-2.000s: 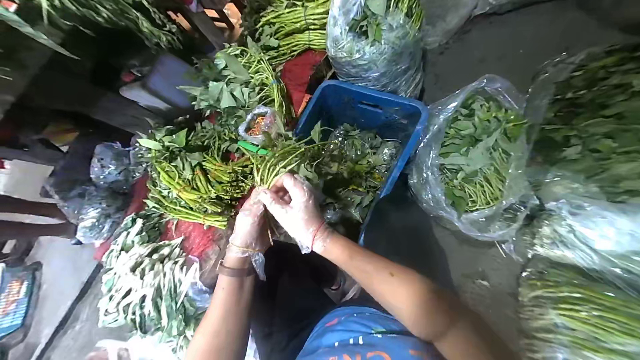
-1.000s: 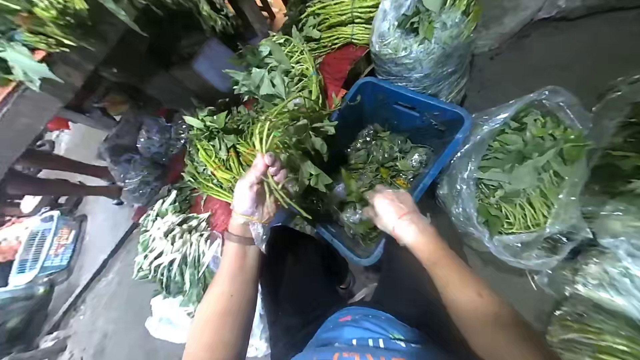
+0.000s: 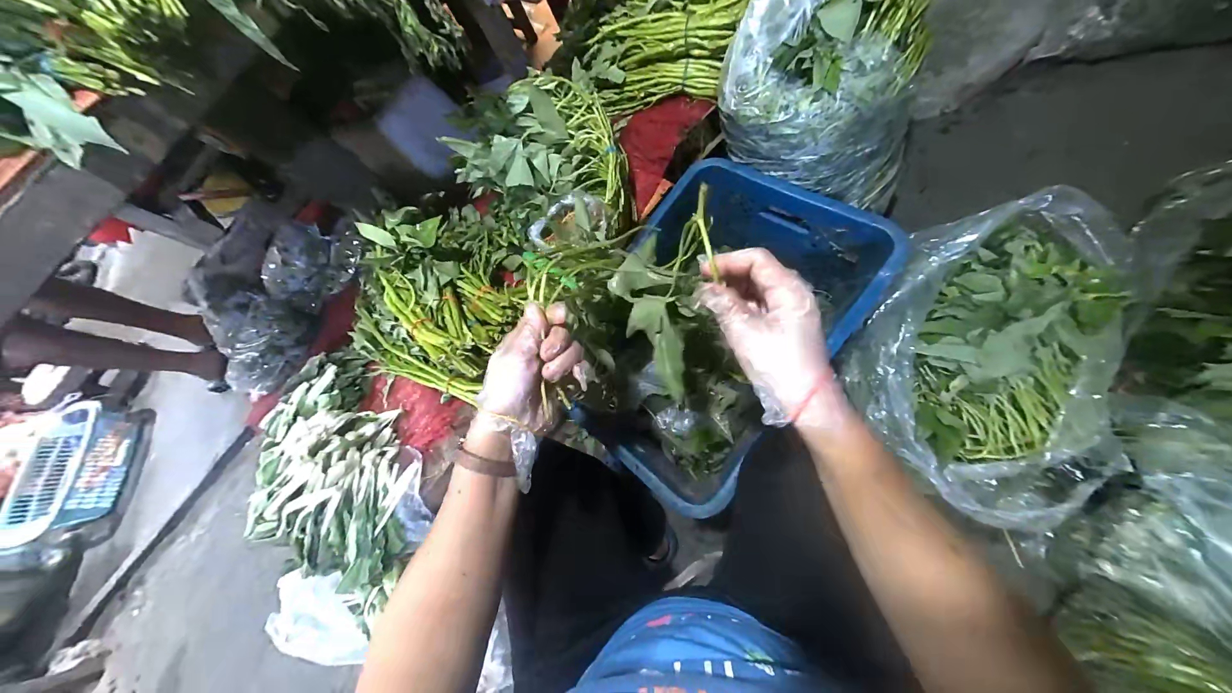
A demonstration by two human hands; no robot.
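Observation:
Both hands wear clear plastic gloves. My left hand (image 3: 534, 371) is closed around several thin green stems, beside tied bundles of leafy stems (image 3: 433, 318). My right hand (image 3: 765, 322) pinches a leafy green sprig (image 3: 659, 327) by its stem, over a blue plastic crate (image 3: 866, 226). Loose greens and clear plastic lie in the crate's near part. A small clear plastic bag (image 3: 570, 219) stands behind the bundles; its contents are hard to make out.
Right of the crate stands a clear bag of leafy greens (image 3: 1001, 356), with more bags beyond. Another bagged bunch (image 3: 818, 106) is behind the crate. Pale-leaved bunches (image 3: 332, 462) lie at left. A person's legs (image 3: 115, 327) and a plastic basket (image 3: 58, 472) are further left.
A second ago my right hand was low over the crate's greens; now it is raised, with a sprig between the fingers. My left hand keeps hold of stems throughout.

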